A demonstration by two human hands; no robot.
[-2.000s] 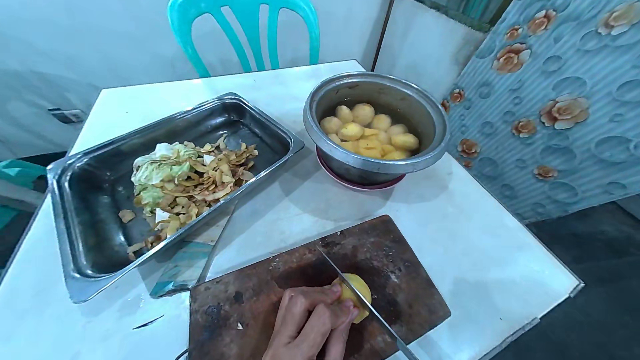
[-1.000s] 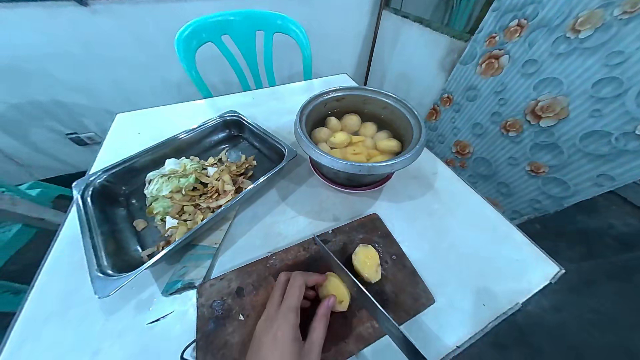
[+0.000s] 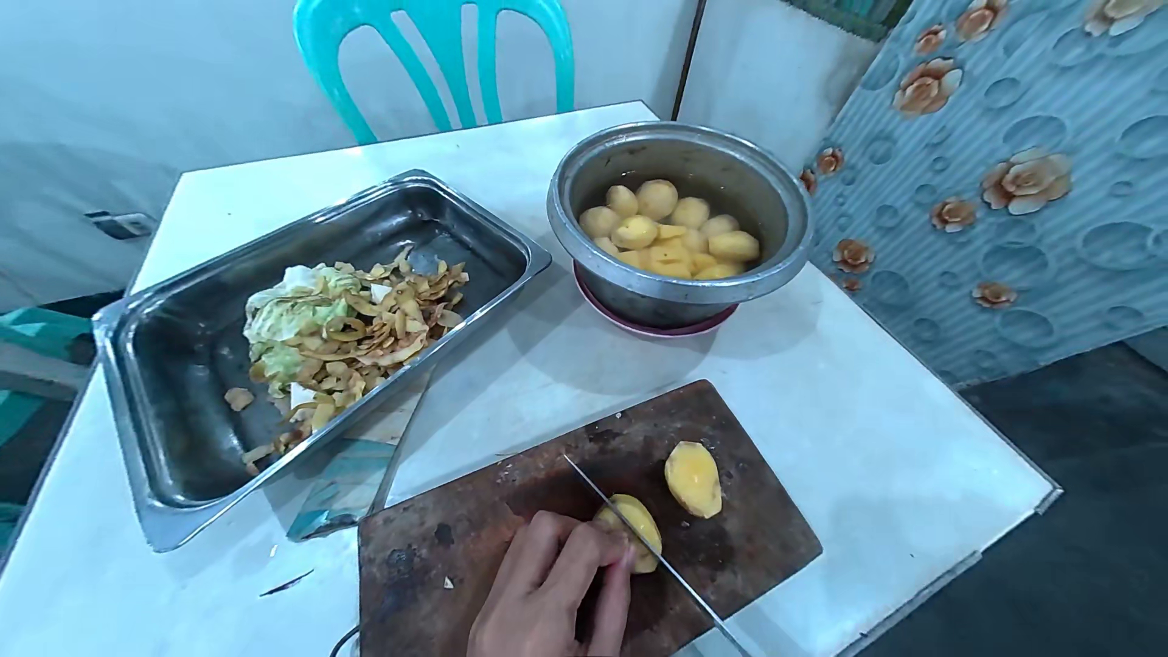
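Note:
My left hand [image 3: 561,584] holds a peeled potato piece [image 3: 643,525] against a worn brown cutting board [image 3: 429,566]. A knife blade [image 3: 680,579] lies across the top of that piece, its tip pointing up and left over the board. The knife's handle is out of the frame, and so is my right hand. To the right of the blade, another potato piece [image 3: 693,479] rests on the board, its pale yellow cut face up. Small scraps dot the board.
Behind the board, a metal pot [image 3: 680,290] of peeled potatoes in water stands on a reddish plate [image 3: 657,327]. A steel tray [image 3: 182,411] with vegetable peelings [image 3: 365,328] and leaves [image 3: 297,315] sits at the left. A turquoise plastic chair [image 3: 447,55] stands beyond the white table [image 3: 511,401].
Two seconds ago the blade was on a potato under my fingers. One second ago two pieces lay apart, the blade between them. Now the blade is over the piece in my left hand.

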